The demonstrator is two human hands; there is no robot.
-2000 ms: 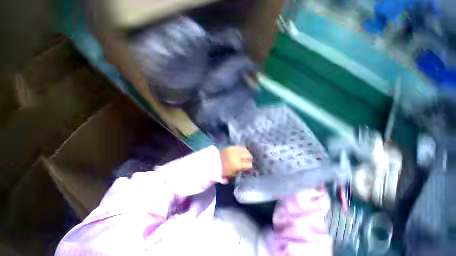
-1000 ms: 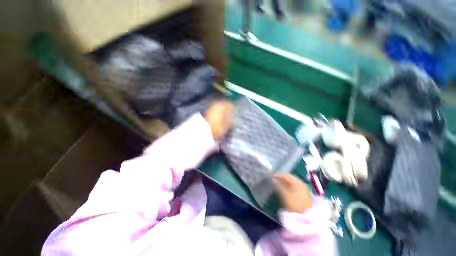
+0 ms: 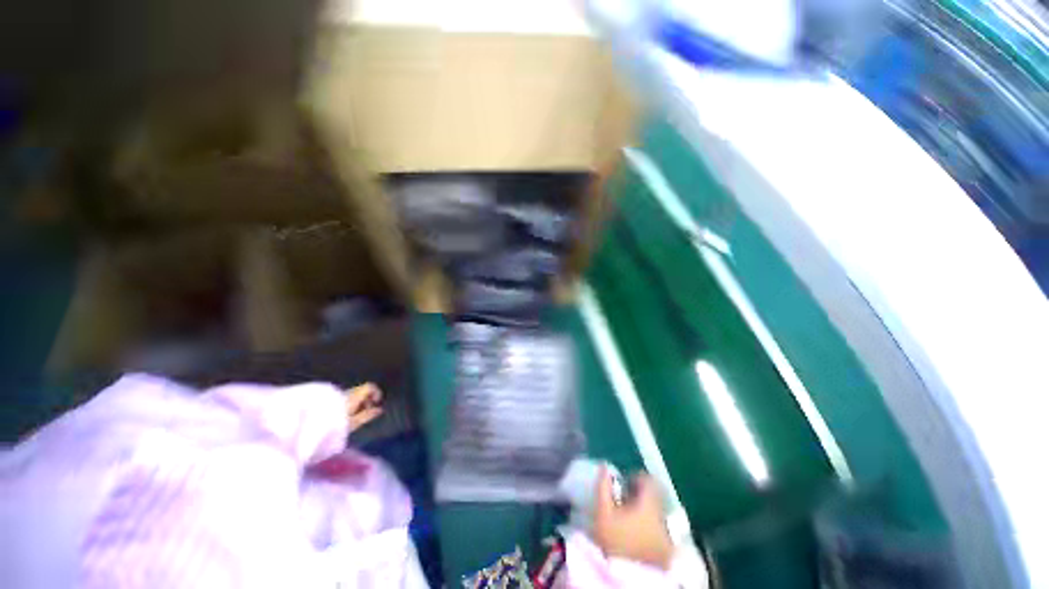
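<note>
A grey printed packing bag (image 3: 513, 403) lies on the green bench, just in front of an open brown carton (image 3: 472, 109). Grey bagged units (image 3: 500, 247) fill the carton's mouth. My left hand (image 3: 364, 405) is off the bench to the left of the bag, fingers loosely bent, with nothing seen in it. My right hand (image 3: 633, 520) is at the bag's lower right, touching or beside a small white item (image 3: 584, 479) and something dark. Blur hides whether my right hand grips them.
A red item (image 3: 550, 564) and a patterned sheet or small pieces (image 3: 500, 571) lie at the bottom edge. More open brown cartons (image 3: 173, 288) stand at the left. Pale rails (image 3: 627, 397) and a green strip run along the right. A dark shape (image 3: 880, 535) is at lower right.
The view has turned, bringing the carton upright ahead. Both hands have left the bag; my left is now off to its left, my right beside the white item. The ring clusters and tape roll are out of view.
</note>
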